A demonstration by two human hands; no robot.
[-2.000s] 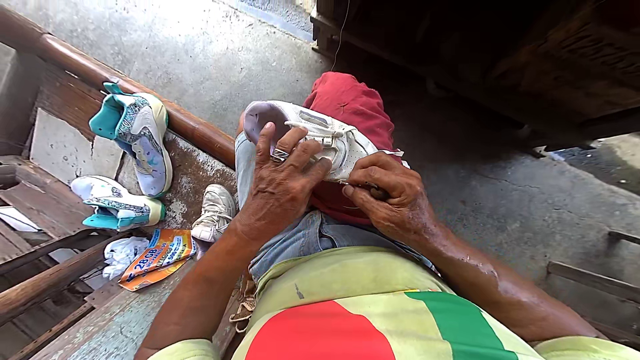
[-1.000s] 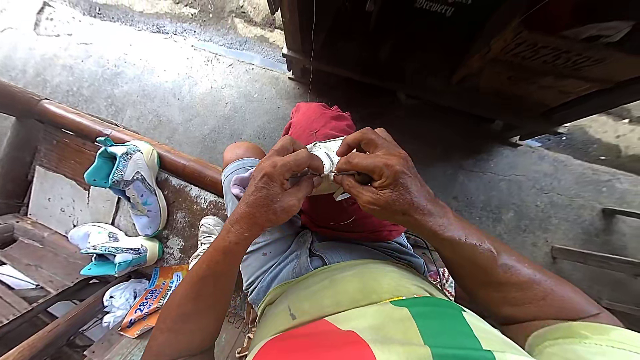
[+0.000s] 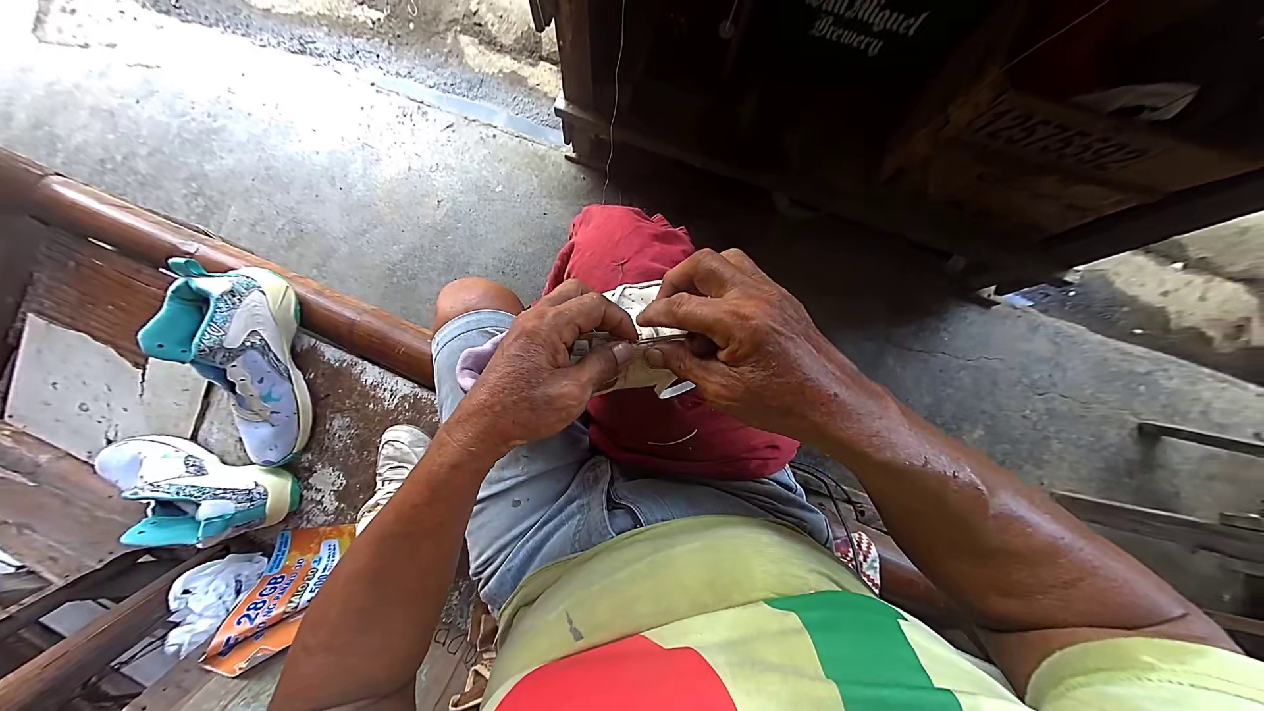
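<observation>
A white shoe [image 3: 637, 370] is held over my lap, its sole edge turned up toward me and much of it hidden by my fingers. My left hand [image 3: 553, 365] grips its left part, thumb and forefinger pinched at the sole seam. My right hand [image 3: 736, 336] is closed at the seam's right part; a thin dark item shows between its fingers, too small to name. A red cloth [image 3: 632, 247] drapes over my thigh under the shoe. A pale purple part [image 3: 476, 363] of the shoe or its lining shows left of my left hand.
Two white and teal sneakers [image 3: 259, 370] [image 3: 202, 491] lie on the wooden bench at left. Near them are a worn white shoe [image 3: 397, 464], a crumpled white plastic bag [image 3: 212, 597] and an orange printed sheet [image 3: 281, 597]. A bamboo rail [image 3: 227, 267] edges the bench; a dark wooden structure [image 3: 790, 128] stands ahead.
Two seconds ago the shoe lay with its upper facing up, my left hand flat on it. It is now turned sole edge up, with both hands close together at the seam.
</observation>
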